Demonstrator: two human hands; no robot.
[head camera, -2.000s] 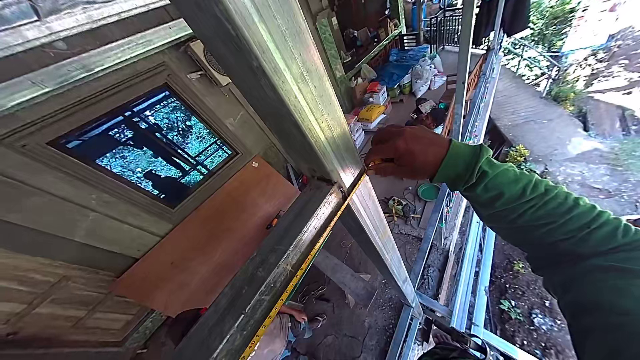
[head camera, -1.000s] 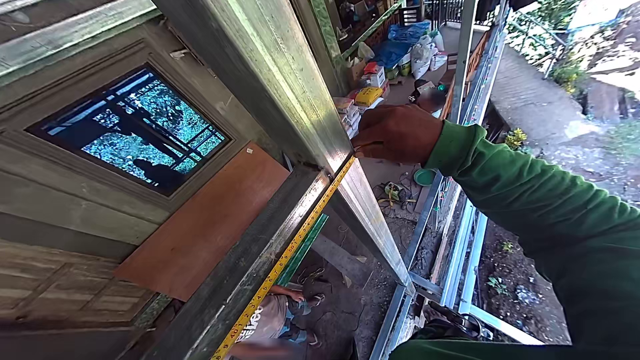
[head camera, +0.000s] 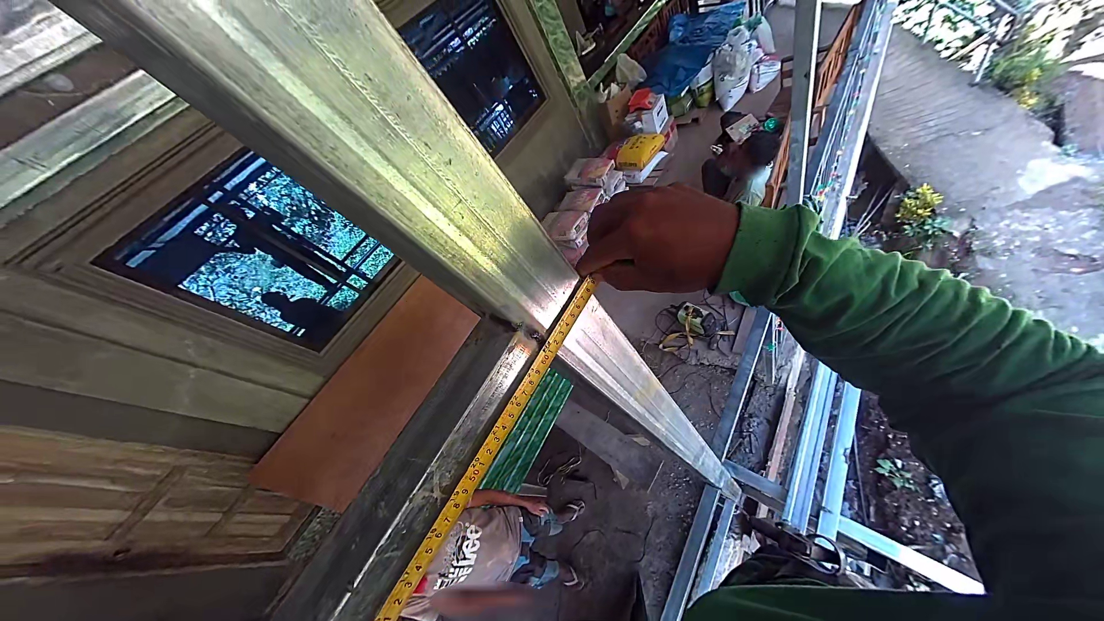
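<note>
My right hand (head camera: 660, 240), in a green sleeve, pinches the end of a yellow tape measure (head camera: 517, 401) against a galvanized steel post (head camera: 414, 155). From my fingers the tape crosses the post and runs down and left along the edge of a dark metal beam (head camera: 431, 440) that meets the post. Its numbered face is up. A blurred skin-toned shape shows at the bottom edge; whose it is I cannot tell. My left hand cannot be made out.
Below the beam a person in a printed shirt (head camera: 479, 548) is beside green corrugated sheets (head camera: 528, 431). Another person (head camera: 743, 159) crouches near stacked bags (head camera: 591, 194). Metal rails (head camera: 811, 448) run along the right. A brown board (head camera: 371, 397) leans by the windowed wall, and cables (head camera: 690, 328) lie on the floor.
The view has shifted closer to the post. My right hand still holds the tape end at the post, and the tape still lies along the beam. More of the green sheets shows below.
</note>
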